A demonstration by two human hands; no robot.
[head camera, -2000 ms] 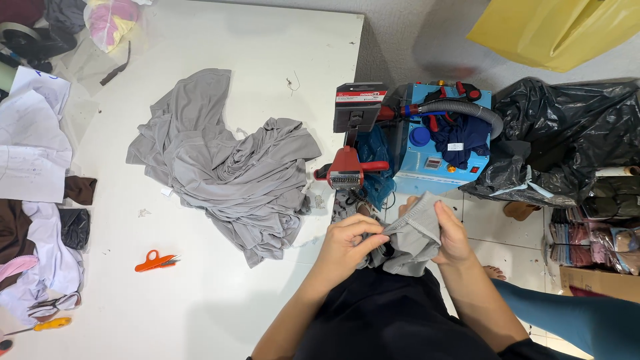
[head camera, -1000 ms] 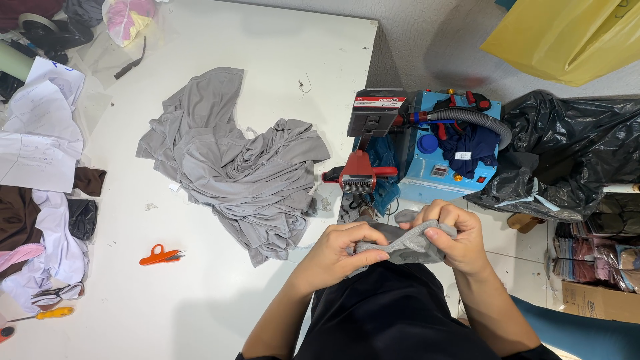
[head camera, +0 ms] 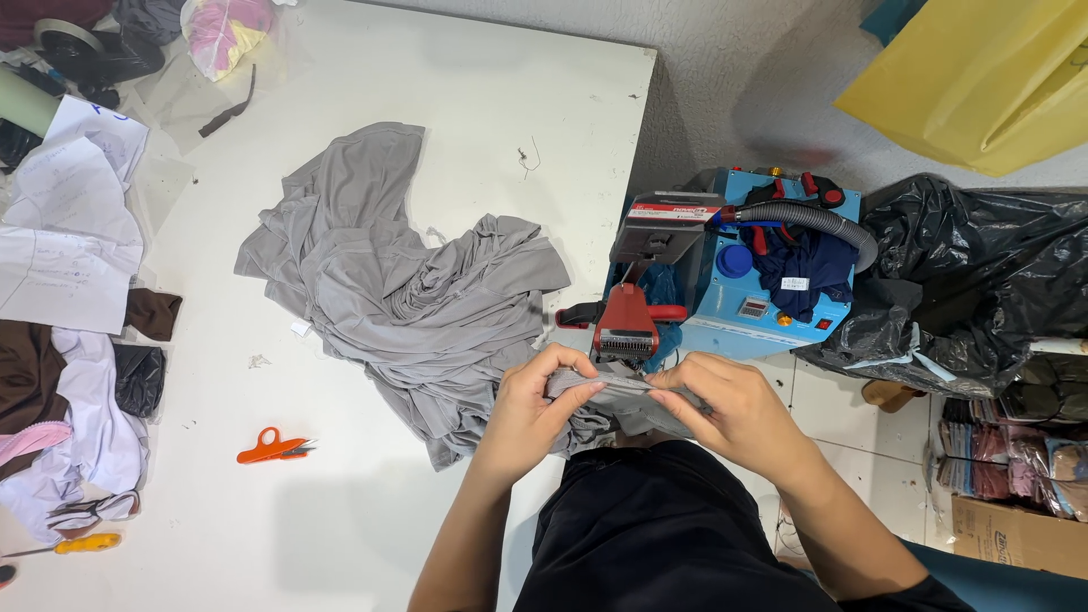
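My left hand [head camera: 540,408] pinches one part of the edge of a grey fabric piece [head camera: 627,399] between thumb and fingers. A short way to the right, my right hand [head camera: 722,408] pinches the same edge, so a narrow strip lies stretched between them. The red head of a trimming device [head camera: 625,323], with metal teeth at its front, stands just beyond the fabric; I cannot tell whether they touch. A crumpled heap of grey garments [head camera: 365,272] covers the middle of the white table [head camera: 357,527]. Orange thread snips [head camera: 274,446] rest left of my left hand.
Behind the device stands a blue machine [head camera: 722,319] with a grey corrugated hose [head camera: 803,217] and navy cloth. Black plastic bags [head camera: 952,280] and packed garments [head camera: 1007,459] are at right. Papers [head camera: 68,229], fabrics and a yellow-handled tool [head camera: 87,543] line the table's left side.
The grey piece was bunched and folded between my hands; now its edge is held in a straight strip. My hands have come up close to the red device head.
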